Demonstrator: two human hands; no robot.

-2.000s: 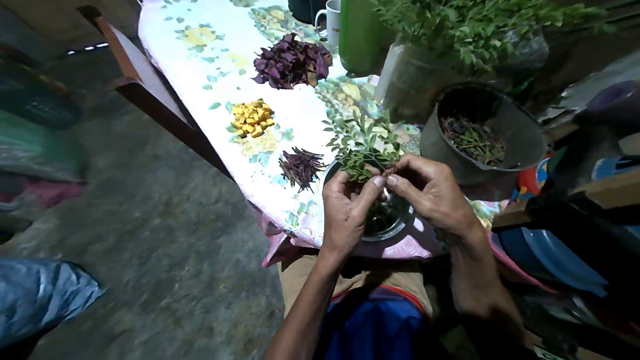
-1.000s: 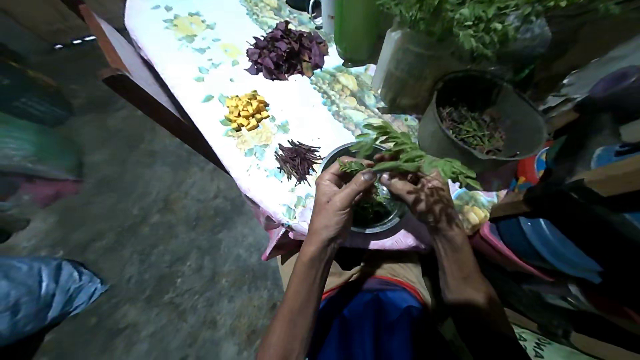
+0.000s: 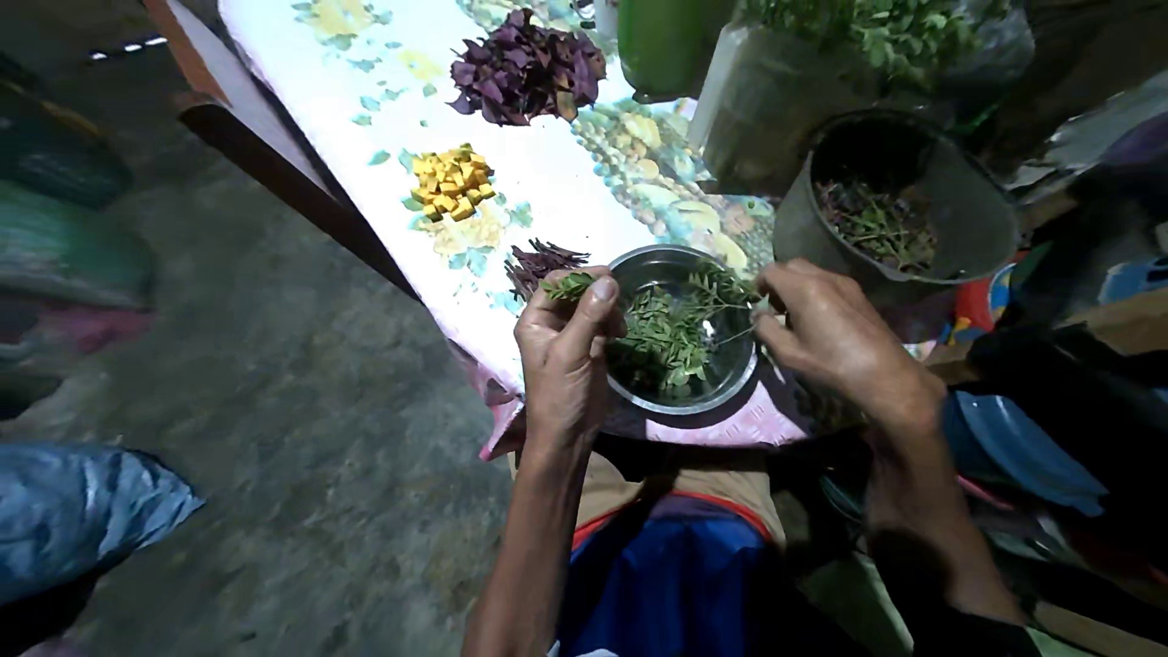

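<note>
A round metal bowl [image 3: 686, 407] with loose green leaves [image 3: 664, 342] in it stands at the table's near edge. My left hand [image 3: 568, 351], at the bowl's left rim, pinches a small green leaf sprig [image 3: 568, 286] between thumb and fingers. At the right rim my right hand [image 3: 826, 333] grips the stems of a leafy green sprig [image 3: 721, 290], which reaches over the bowl. Just behind my left hand lies a small pile of thin dark purple pieces [image 3: 543, 265]. Farther back are yellow cubes [image 3: 453, 182] and a heap of purple leaves [image 3: 527, 68].
A floral cloth [image 3: 365, 155] covers the table. A grey bucket [image 3: 967, 228] with stems and plant scraps stands right of the bowl. Behind it are a pale container [image 3: 753, 109], a green container [image 3: 664, 46] and leafy greens [image 3: 876, 32]. Blue basins [image 3: 1031, 447] sit at the lower right.
My hands have moved apart, from together over the bowl to its opposite rims. The larger leafy sprig held between them a second ago is now seen as smaller pieces, one in each hand.
</note>
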